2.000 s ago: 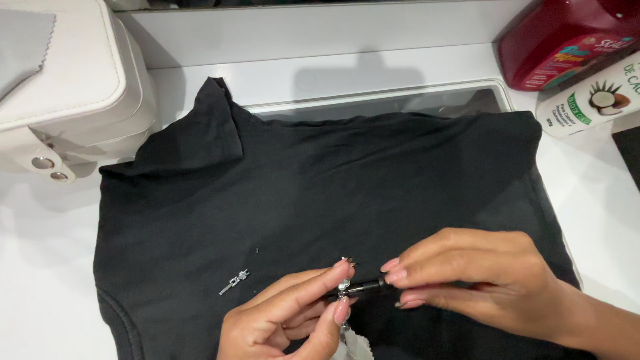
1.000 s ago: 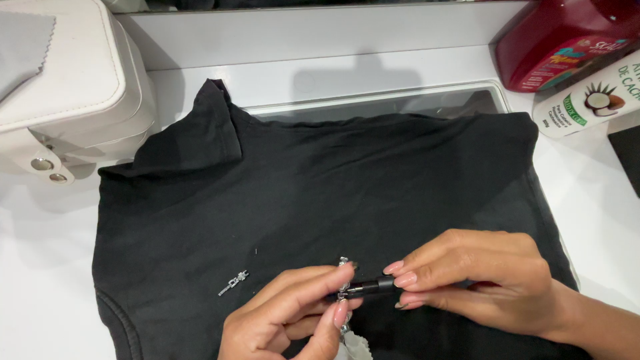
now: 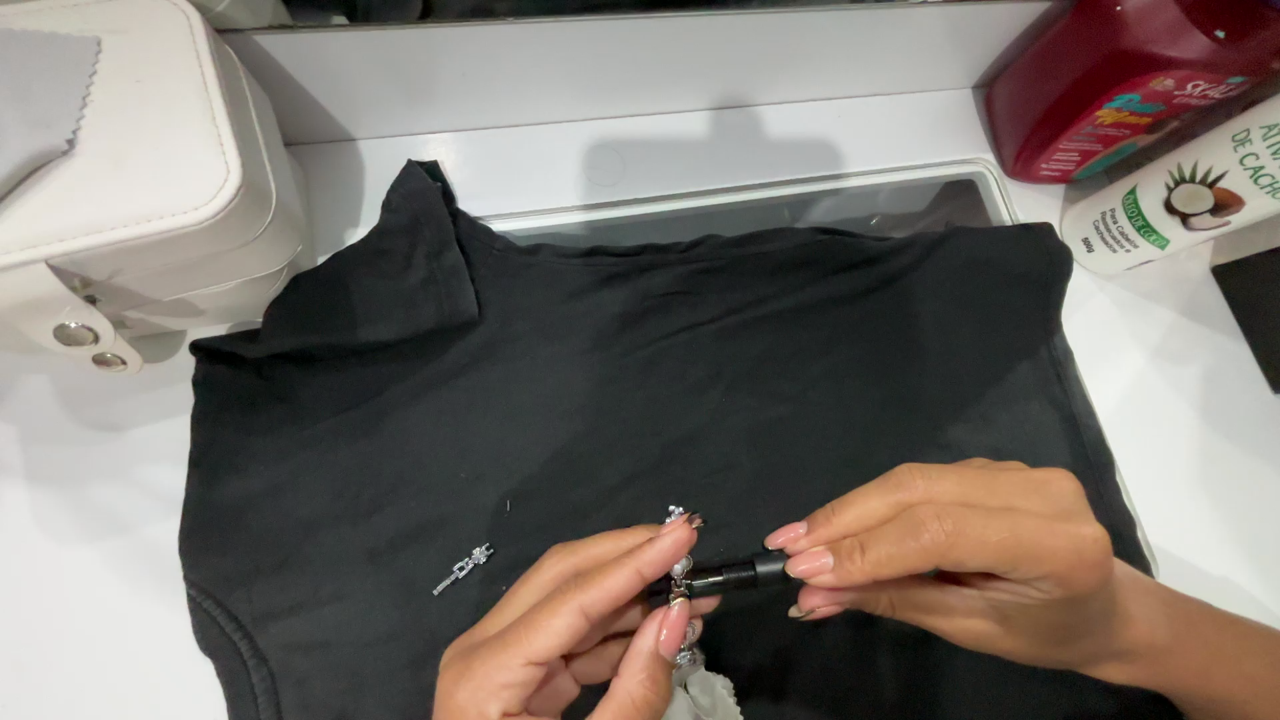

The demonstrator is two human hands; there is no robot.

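Observation:
My left hand [image 3: 590,620], at the bottom centre, pinches a silver jewelled bracelet [image 3: 681,568] between thumb and fingers. A pale cloth [image 3: 703,695] hangs at its lower end. From the right, my right hand [image 3: 960,560] grips a small black cylindrical tool [image 3: 750,572], its narrow end against the bracelet; the exact contact is partly hidden by my left fingers. Left of my hands, a detached silver link piece [image 3: 463,570] lies on a black cloth garment [image 3: 700,380]. A tiny thin metal pin [image 3: 508,505] rests on the fabric near that piece.
A white case [image 3: 120,150] with snap straps stands at the upper left, a grey zigzag-edged cloth [image 3: 40,95] on top. At the upper right are a red bottle [image 3: 1090,90] and a white bottle [image 3: 1170,200]. A clear-topped tray [image 3: 960,200] shows beneath the garment; a black flat object [image 3: 1255,300] lies far right.

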